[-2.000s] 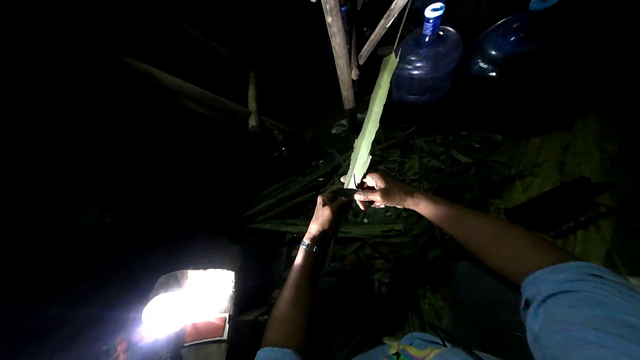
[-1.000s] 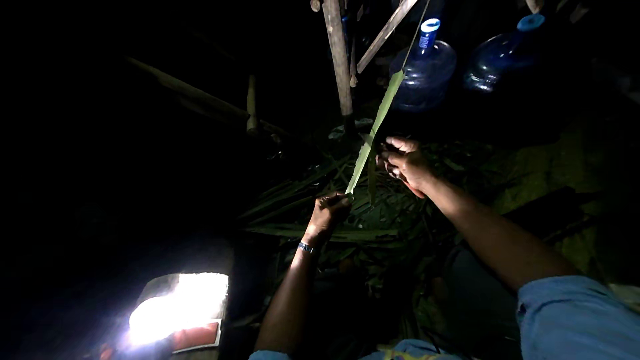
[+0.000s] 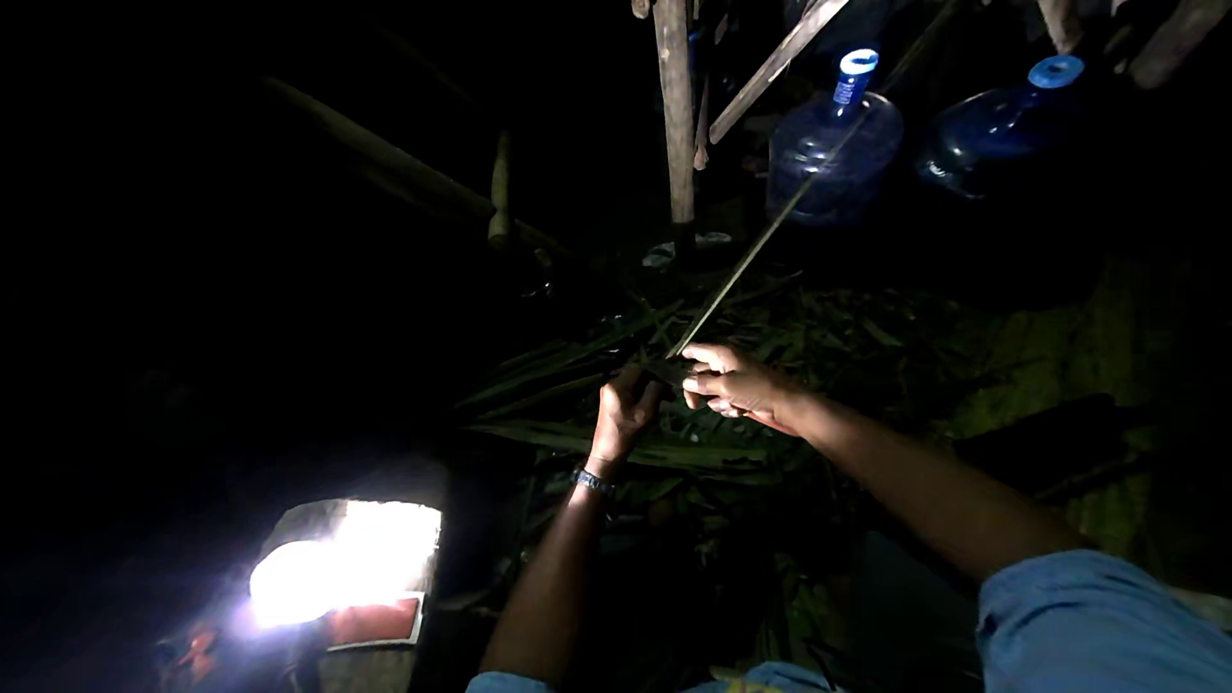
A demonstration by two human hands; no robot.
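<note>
A thin pale strip, seemingly the midrib of a long leaf (image 3: pixel 741 269), slants from the upper right down to my hands. My left hand (image 3: pixel 626 409), with a band on its wrist, is curled at the strip's lower end. Close on its right, my right hand (image 3: pixel 736 385) has its fingers bent at the same end, thumb and forefinger near the strip. Something dark lies between the two hands, too dim to name. Whether the green blade is still on the strip cannot be told.
Cut leaves and strips (image 3: pixel 635 448) litter the ground below. Wooden poles (image 3: pixel 676 115) stand ahead, with a blue water jug (image 3: pixel 833 159) and a second blue jug (image 3: pixel 1001 130) behind. A bright lamp (image 3: pixel 346 558) glares at lower left. A pole (image 3: pixel 385 159) lies at upper left.
The broad green blade seen earlier now shows only as a thin line. My right hand, apart from the left a second ago, has come back beside it.
</note>
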